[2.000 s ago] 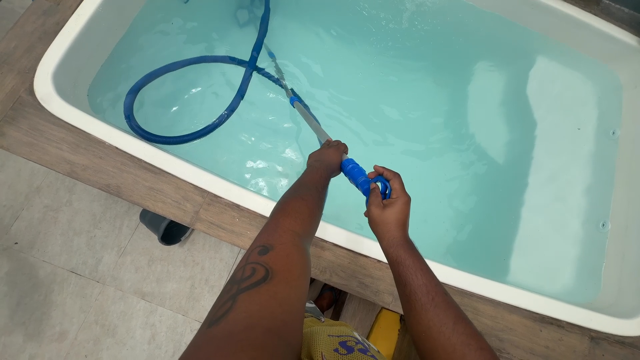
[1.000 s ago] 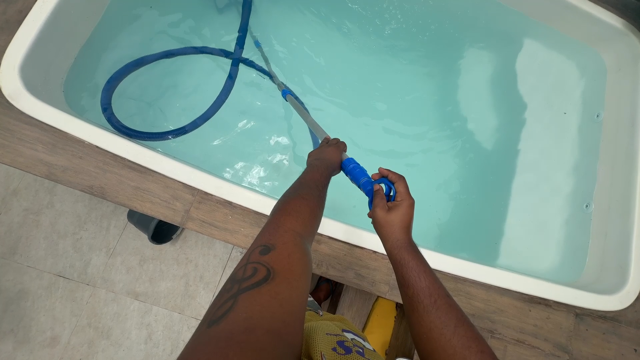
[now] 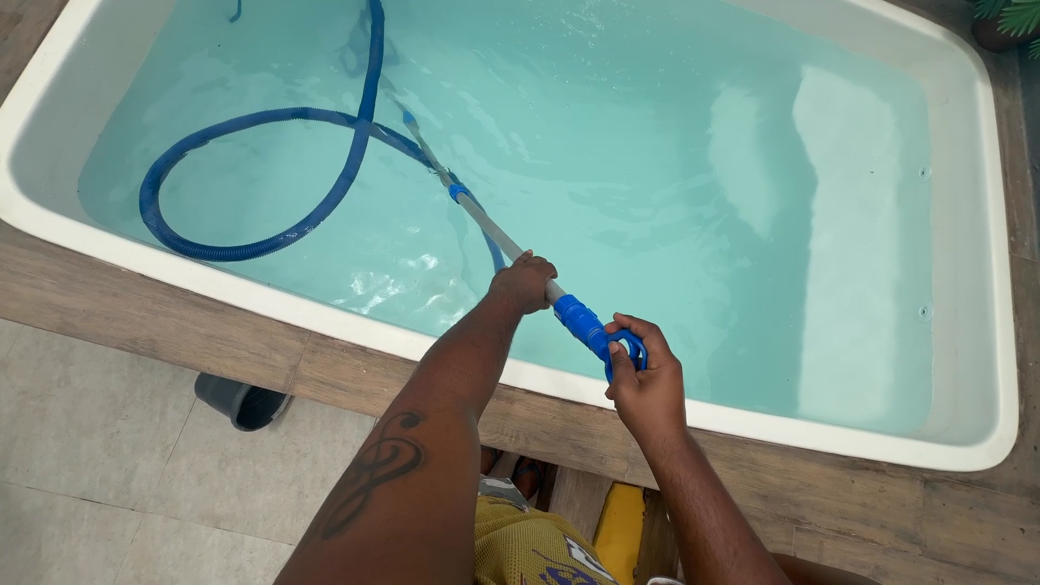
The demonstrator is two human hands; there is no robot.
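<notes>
A telescopic pole [image 3: 493, 230] slants down into the water of a small white-rimmed pool [image 3: 390, 337]. My left hand [image 3: 526, 282] is closed around its grey shaft, just above the blue grip [image 3: 580, 321]. At the near end, my right hand [image 3: 647, 370] holds the blue loop handle [image 3: 630, 351] between thumb and fingers. A blue corrugated hose [image 3: 244, 246] lies looped in the water to the left and crosses near the pole's lower part. Under the water, the pole's far end looks blurred; a dark shape shows near it.
Wood-look planks [image 3: 203, 333] border the pool. A dark bucket [image 3: 240, 401] lies on its side on the grey floor tiles [image 3: 89, 431]. Something yellow [image 3: 620, 532] is beside my legs. A potted plant [image 3: 1017, 20] stands at the far right corner. Two round fittings sit in the right pool wall.
Both hands keep their hold on the pole, with little plain movement. The view has shifted somewhat over the pool.
</notes>
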